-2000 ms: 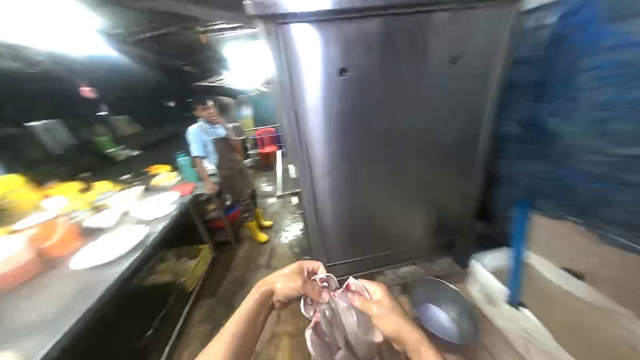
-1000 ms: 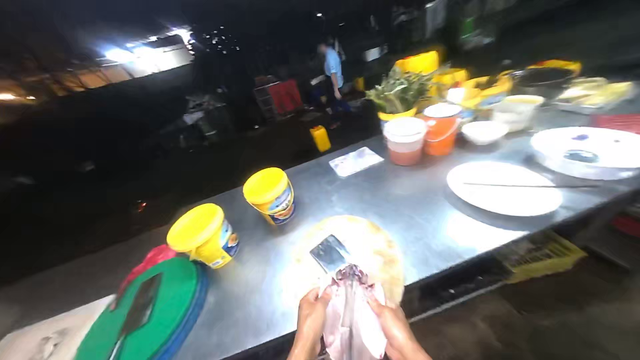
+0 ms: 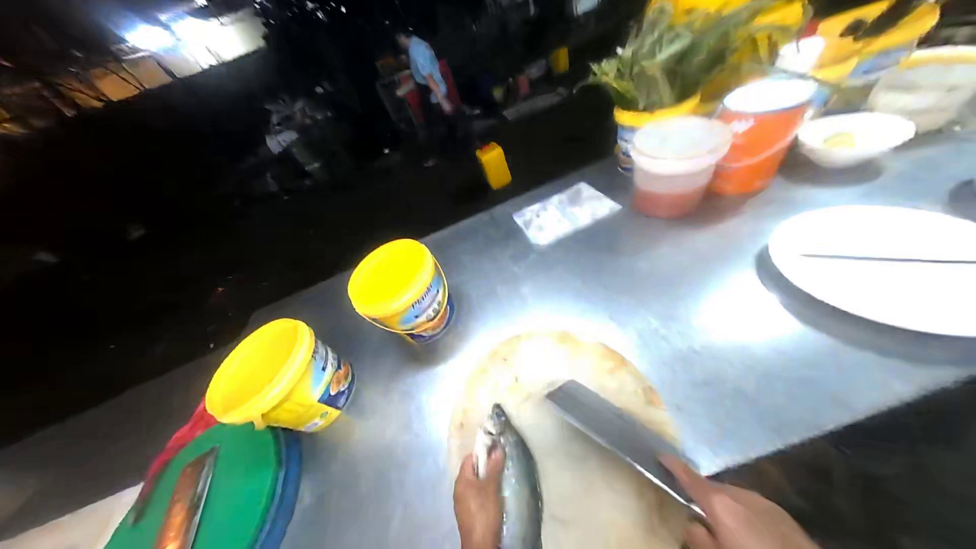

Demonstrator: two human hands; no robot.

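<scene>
A whole fish with silvery grey skin lies at the left part of a round wooden chopping board, its head pointing away from me. My left hand grips it near the head, with the thumb on its pale side. In my right hand is a cleaver, whose broad blade slants up and left over the board, apart from the fish. The far end of the fish is cut off by the lower edge of the view.
Two yellow plastic buckets stand left of the board. A green round board carries another blade. At right are a white oval plate, a lidded tub and an orange bucket. A person stands far off.
The opened fish has turned in my hands to lie on the board, held by my left hand alone. My right hand has taken hold of the cleaver, which lay on the board one second ago.
</scene>
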